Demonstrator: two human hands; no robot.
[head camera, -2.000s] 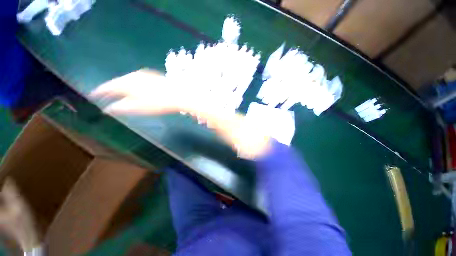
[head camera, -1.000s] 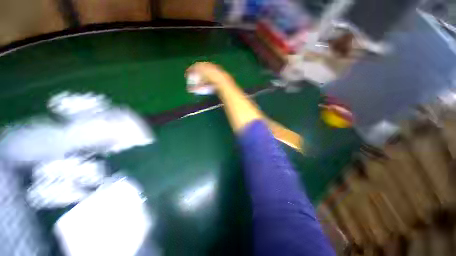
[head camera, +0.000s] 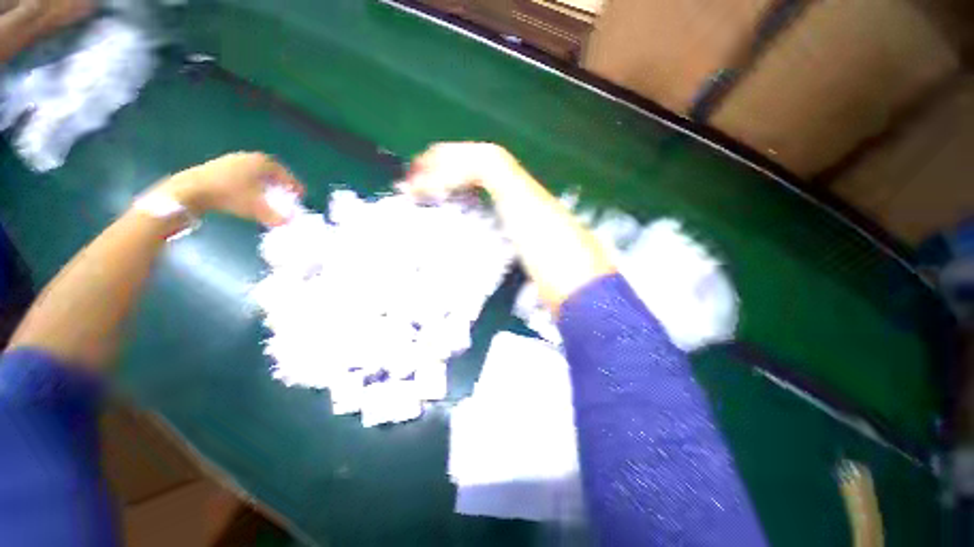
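A broad mass of small white parts (head camera: 374, 283) lies on the green table, its details washed out by glare. My left hand (head camera: 240, 187), with a white band at the wrist, has its fingertips at the mass's upper left edge, against a white piece. My right hand (head camera: 459, 171) is bent down over its upper edge, with the fingertips partly hidden and blurred. Whether either hand grips a part is unclear. A stack of flat white sheets (head camera: 518, 427) lies beside my right sleeve. More white parts (head camera: 684, 283) lie to the right, partly behind my right forearm.
Another person's hand (head camera: 43, 24) is at the top left by more white parts (head camera: 85, 91). Brown cartons (head camera: 673, 59) stand beyond the table's far edge. A yellow-brown strip (head camera: 861, 508) lies at lower right. An open brown carton (head camera: 176, 497) shows below the table at lower left.
My right hand has come back from the table's right side, where it held something white, to the white mass. My left hand, out of view one second ago, is now at the mass too.
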